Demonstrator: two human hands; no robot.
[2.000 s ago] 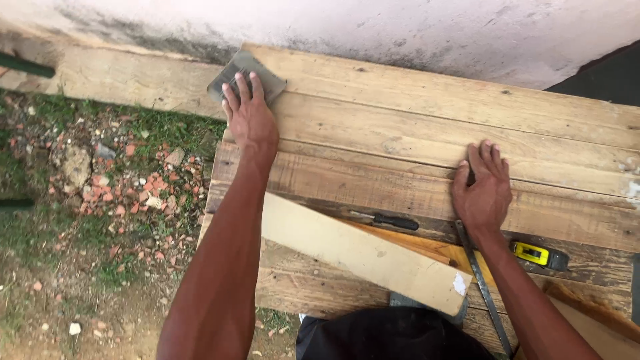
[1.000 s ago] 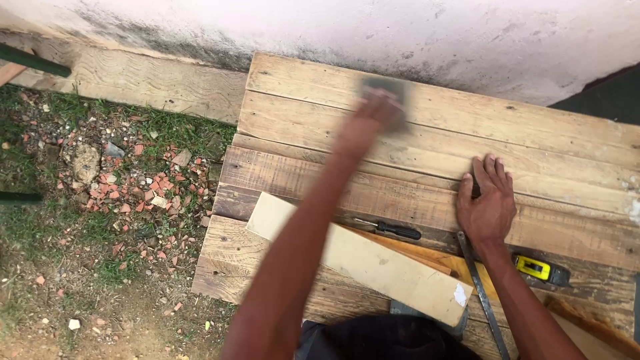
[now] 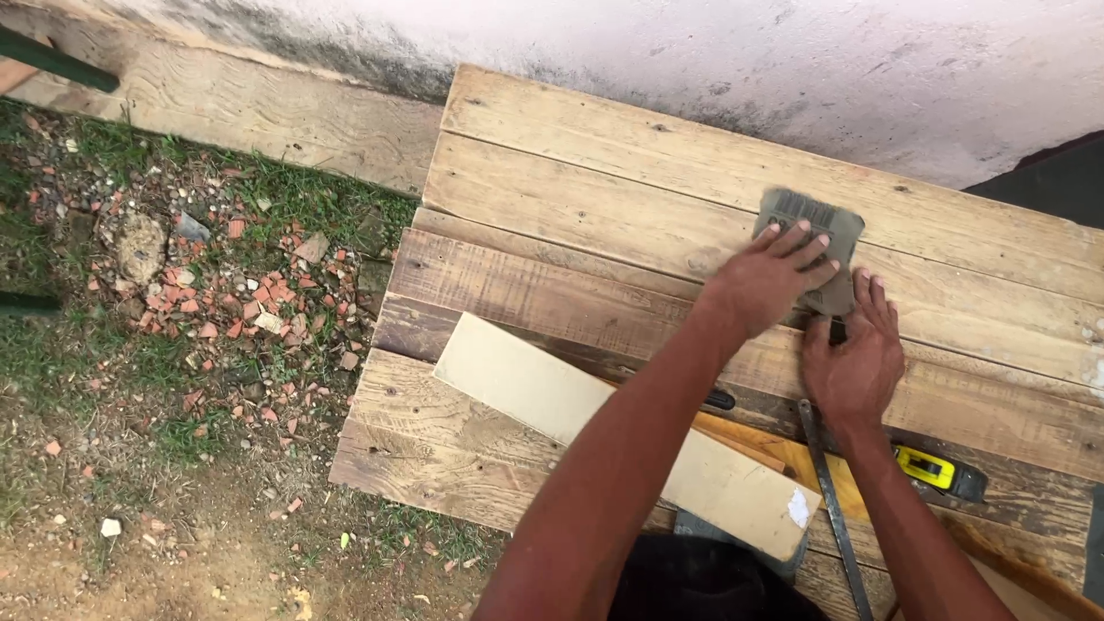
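My left hand (image 3: 770,276) lies with its fingers spread on a worn grey sheet of sandpaper (image 3: 819,224), pressing it against the planks of a wooden table (image 3: 586,190). Close by on the right, my right hand (image 3: 858,362) rests on the planks, its fingertips beside the sheet's lower right edge. Below the hands lie a pale flat board (image 3: 526,379), a black handle (image 3: 719,398) partly hidden by my left arm, a narrow metal bar (image 3: 830,509) and a yellow and black tape measure (image 3: 938,473).
A pale, stained wall (image 3: 690,52) runs along the table's far side. At left, grassy ground (image 3: 181,431) bears broken red brick pieces (image 3: 267,293), with a concrete ledge (image 3: 259,112) behind. Dark green bars (image 3: 60,60) enter at the left edge.
My left hand and the sandpaper have moved right across the planks, from the table's far left corner to beside my right hand. The right hand has stayed in nearly the same area.
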